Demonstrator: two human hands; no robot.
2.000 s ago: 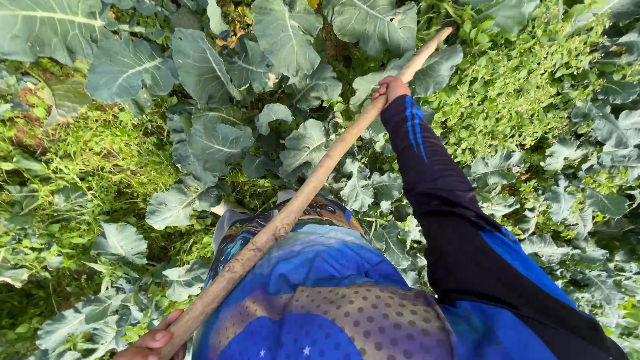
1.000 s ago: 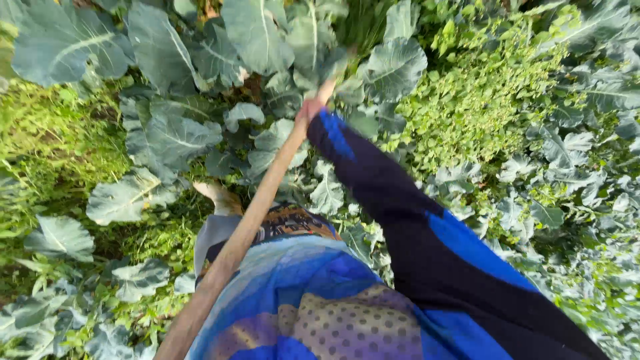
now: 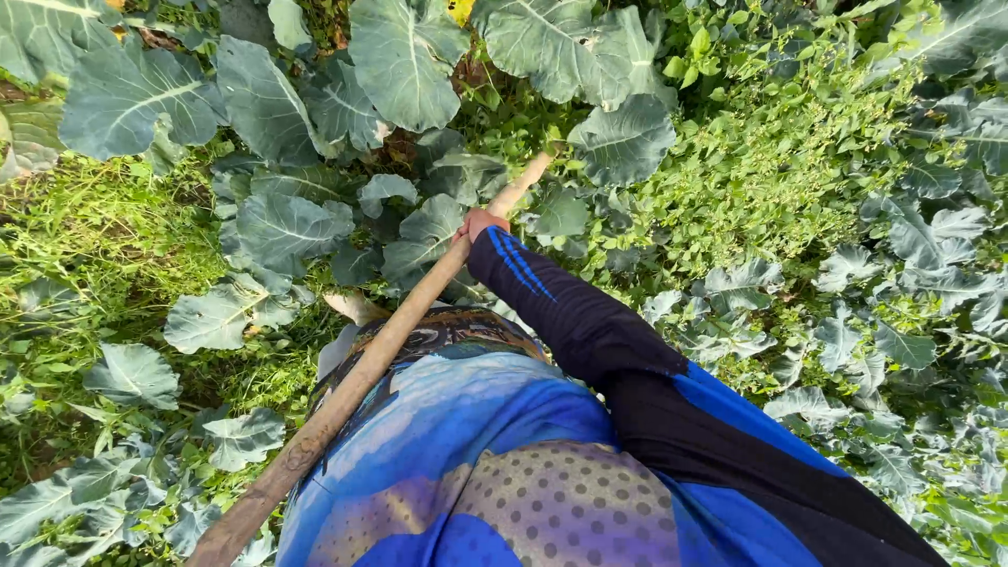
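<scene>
A long wooden pole (image 3: 370,362) runs slantwise past my body, from the bottom left edge up to the leaves at the upper middle. My right hand (image 3: 479,224) is closed around it near its far part, the sleeve black with blue stripes. Beyond the hand, the pole's pale far end (image 3: 524,185) reaches low among broad leaves, and what its tip touches cannot be made out. My left hand is out of view; the pole's near end runs off the bottom edge.
Broad blue-green brassica leaves (image 3: 409,63) spread across the top and left. Low green weeds (image 3: 756,173) grow thickly at the right, and grassy weeds (image 3: 102,228) at the left. A foot (image 3: 356,305) shows partly beside the pole among the plants.
My right hand and the far end of the pole have moved left and nearer my body since two seconds ago. My left hand, seen then at the lower left, has left the view.
</scene>
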